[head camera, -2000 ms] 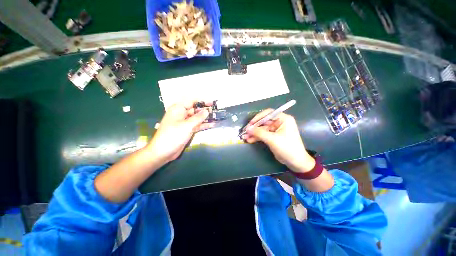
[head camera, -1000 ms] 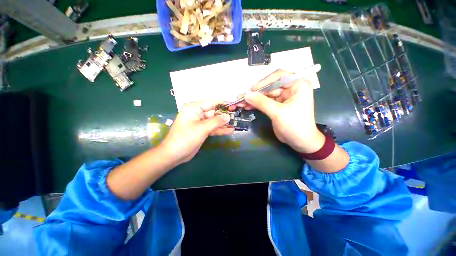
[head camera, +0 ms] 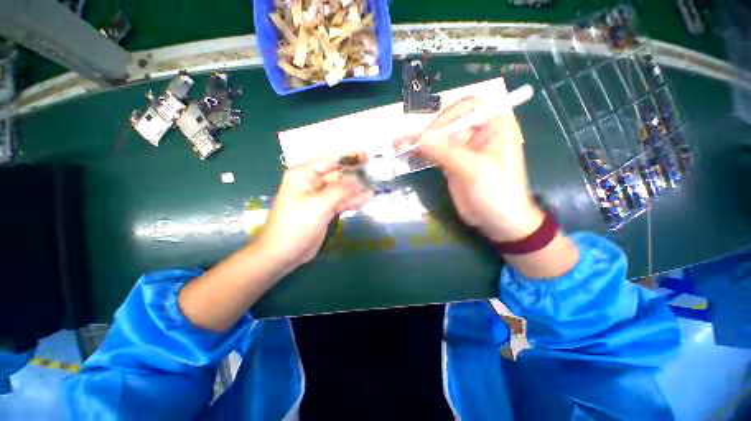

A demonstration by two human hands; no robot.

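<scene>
My left hand [head camera: 305,205] holds a small electronic module [head camera: 359,174] between thumb and fingers, above the bench. The module is blurred, with a dark part and a bright shiny part. My right hand [head camera: 486,173] holds white tweezers [head camera: 482,119] slantwise, the handle end pointing up right. The tweezers' tip is near the module's right side; whether it touches or grips anything is too blurred to tell. A long white sheet [head camera: 329,136] lies behind my hands. Another black module [head camera: 418,89] stands out at the sheet's back edge.
A blue bin [head camera: 265,45] with beige pieces [head camera: 317,37] is at the back. Silver and black units [head camera: 196,127] lie left of it, with a small white square [head camera: 227,177] nearer. A clear blister tray [head camera: 580,131] with small parts is at right. A pale rail [head camera: 461,33] borders the belt.
Since one second ago the tweezers have drawn slightly away from the module's top and the module has tilted in my left fingers. Earlier, the right hand was lower, near the bench.
</scene>
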